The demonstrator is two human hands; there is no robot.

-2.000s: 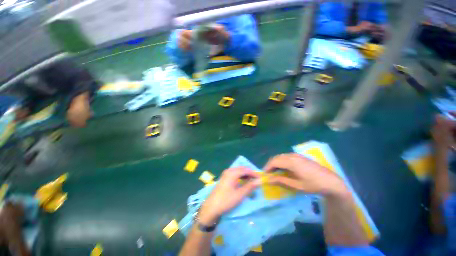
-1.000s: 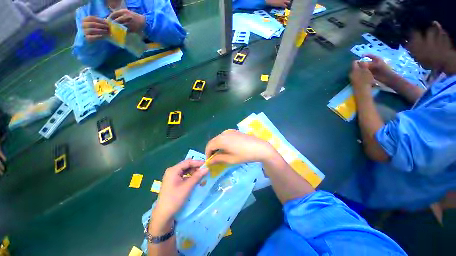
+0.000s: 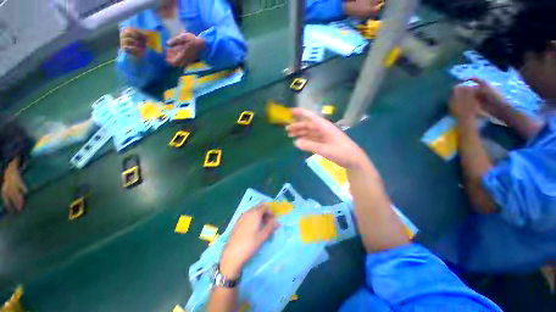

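My right hand [image 3: 320, 137] is stretched forward over the belt and holds a small yellow piece [image 3: 279, 113] at its fingertips; the piece is blurred. My left hand [image 3: 245, 236], with a metal watch at the wrist, is over the loose pile of light-blue backing sheets [image 3: 277, 262]. Its fingertips are by another yellow piece [image 3: 281, 208]; whether they grip it is unclear. A wider yellow patch [image 3: 317, 228] lies on the pile to the right of that hand. The sticker sheet stack [image 3: 330, 173] is partly hidden behind my right forearm.
Several black housings with yellow frames [image 3: 213, 158] lie across the green belt [image 3: 158, 201]. Loose yellow squares [image 3: 183, 223] lie left of the pile. A grey post [image 3: 378, 67] stands beyond my right hand. A neighbour's hands [image 3: 472, 100] work at right; people in blue sit opposite.
My hands were together over the pile; my right hand has moved forward over the belt with a yellow piece. My left hand stays over the pile. The opposite person's hands have moved apart.
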